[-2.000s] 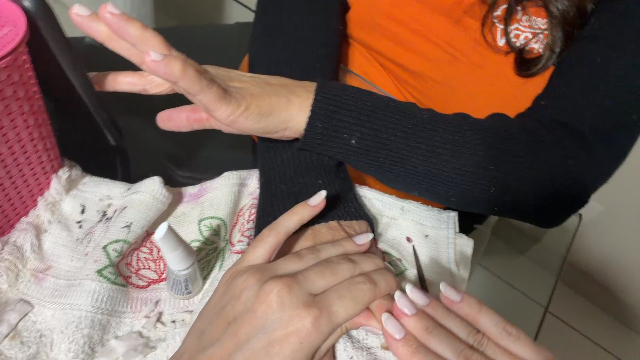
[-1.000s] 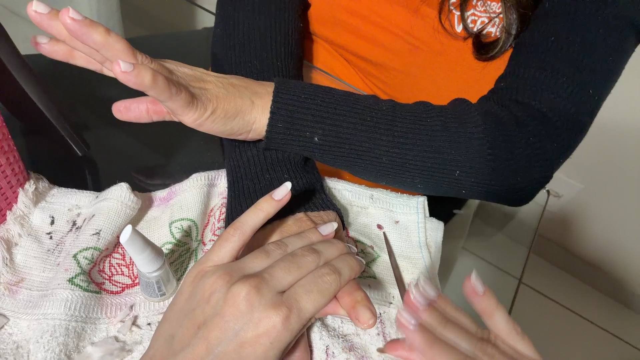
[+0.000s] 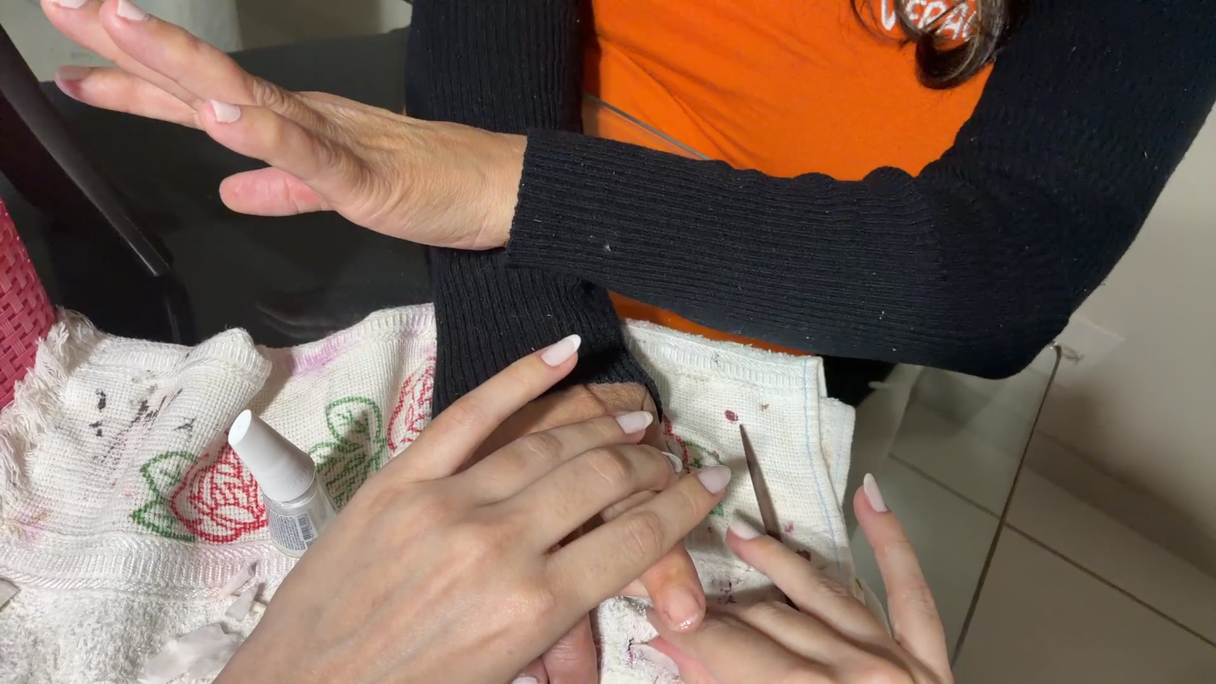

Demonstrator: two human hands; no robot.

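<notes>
My left hand (image 3: 513, 532) lies over the other person's hand (image 3: 676, 579), which rests on a white embroidered towel (image 3: 380, 323), and grips it. One finger of that hand sticks out beneath my fingers, with a shiny tip. My right hand (image 3: 807, 608) is at that fingertip, its thumb side touching or close to it; whether it holds anything cannot be seen. Just beyond my right fingers, a slim pointed metal tool (image 3: 757, 480) lies on the towel. A small bottle with a white cap (image 3: 285, 484) stands left of my left hand, on the towel.
The person's other hand (image 3: 380, 166) is raised at upper left, fingers spread, its black knit sleeve (image 3: 760, 228) crossing above the towel. A pink woven basket (image 3: 19, 313) stands at the left edge. Crumpled white scraps (image 3: 195, 651) lie at lower left. A glass edge (image 3: 1007, 513) runs at right.
My right hand has shifted and its fingers have spread since the first frame. My left hand stays on the other person's hand, with one of that hand's fingers now showing more. The view has shifted somewhat.
</notes>
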